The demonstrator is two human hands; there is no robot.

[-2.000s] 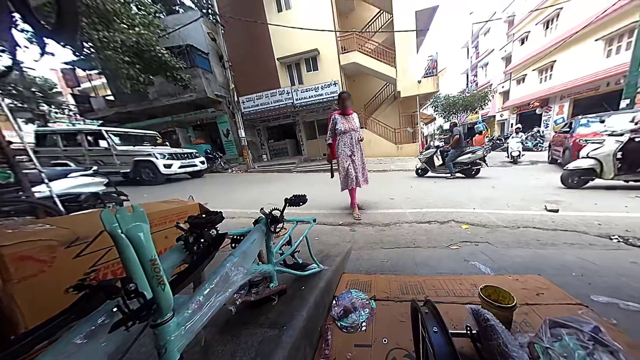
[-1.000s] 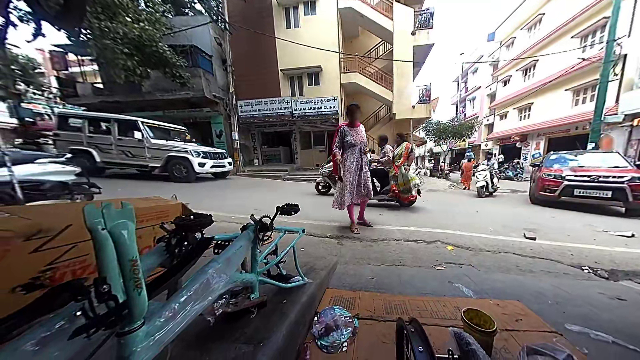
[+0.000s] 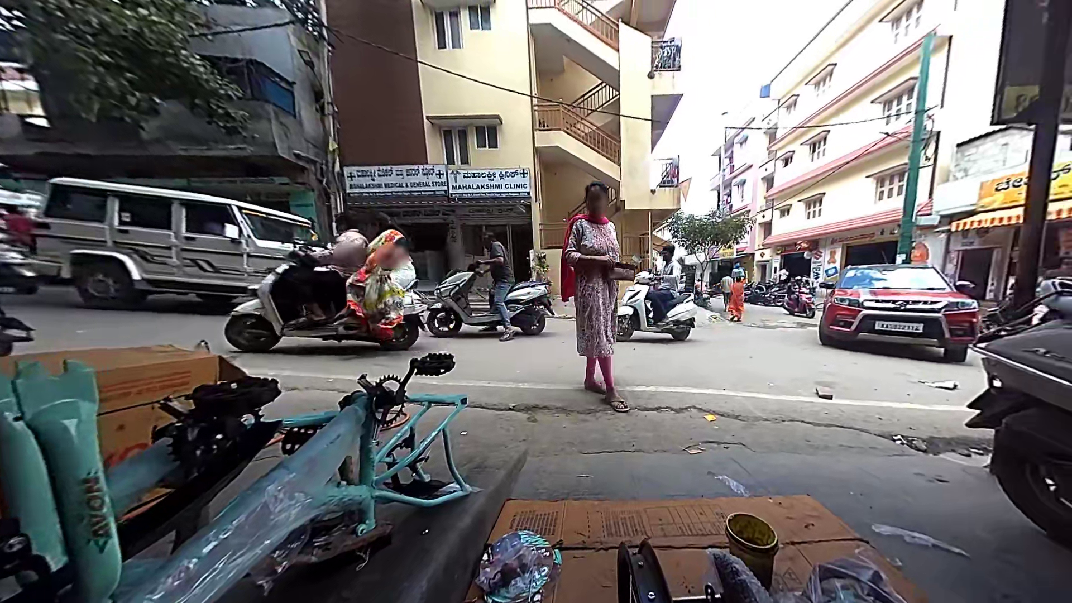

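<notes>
Neither my left hand nor my right hand shows in the head view, so what they hold or touch is hidden. A turquoise bicycle frame [image 3: 306, 481], partly wrapped in clear plastic, lies at the lower left with a black crank and pedal [image 3: 410, 377] at its far end. Turquoise fork blades [image 3: 71, 469] stand beside it at the left edge. On a flattened cardboard sheet [image 3: 645, 512] are a plastic-wrapped bundle [image 3: 519, 569], a dirty yellow tub [image 3: 751, 536] and a black wheel rim [image 3: 641, 578], cut off by the bottom edge.
A cardboard box [image 3: 142, 377] stands behind the forks. A person [image 3: 596, 276] in a patterned tunic stands on the road ahead. Scooters [image 3: 327, 310], a silver SUV [image 3: 167, 239] and a red car [image 3: 900, 310] are beyond. A dark parked vehicle [image 3: 1026, 402] is at the right edge.
The view has turned somewhat. The scooter with riders that was behind the standing person is gone from there, and other scooters are now in the road. The standing person's hands are now together at the waist.
</notes>
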